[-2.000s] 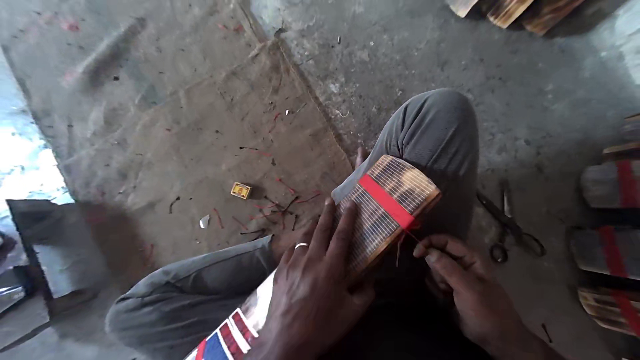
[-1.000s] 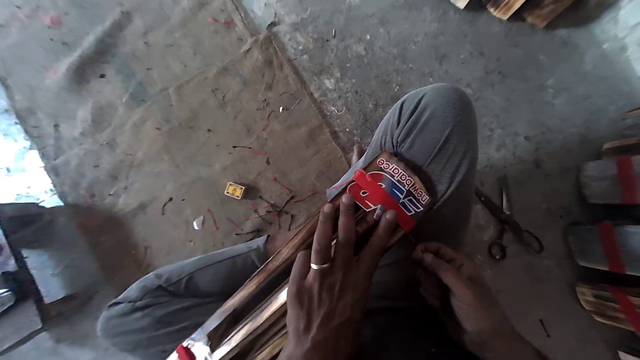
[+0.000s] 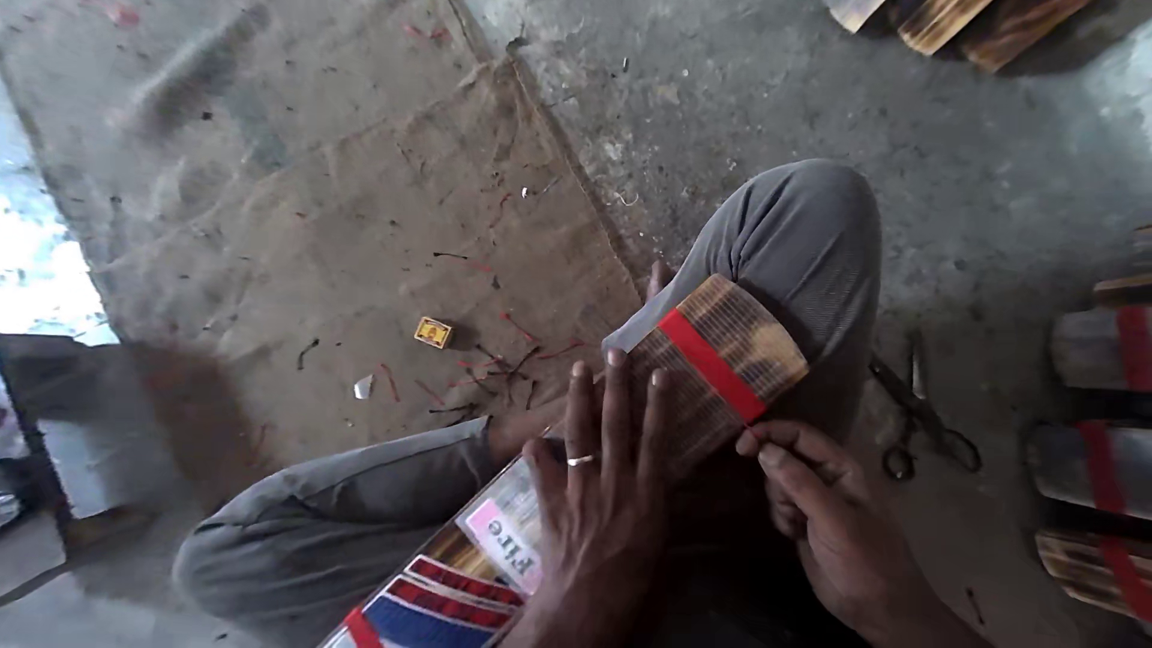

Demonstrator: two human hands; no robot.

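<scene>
A long wooden cricket bat (image 3: 758,337), seemingly a blade with a net-like facing and stickers, lies slanted across my lap, its upper end on my raised thigh. Red tape (image 3: 711,364) crosses it near that end, and more red tape shows at the lower left. My left hand (image 3: 607,486), with a ring, rests with spread fingers flat on the facing. At the right edge of the tape, my right hand (image 3: 810,495) pinches a thin red strand (image 3: 752,432) between thumb and forefinger. Whether other blades lie under this one is hidden.
Scissors (image 3: 922,418) lie on the concrete floor right of my knee. Several taped wooden pieces (image 3: 1084,463) are at the right edge, more wooden pieces (image 3: 945,22) at the top right. A matchbox (image 3: 433,332) and thread scraps (image 3: 490,369) lie on the brown sheet (image 3: 360,225).
One second ago a stickered face with large lettering was up under the tape; now the net-like face shows, as it did two seconds ago. My right hand stays at the tape's right edge.
</scene>
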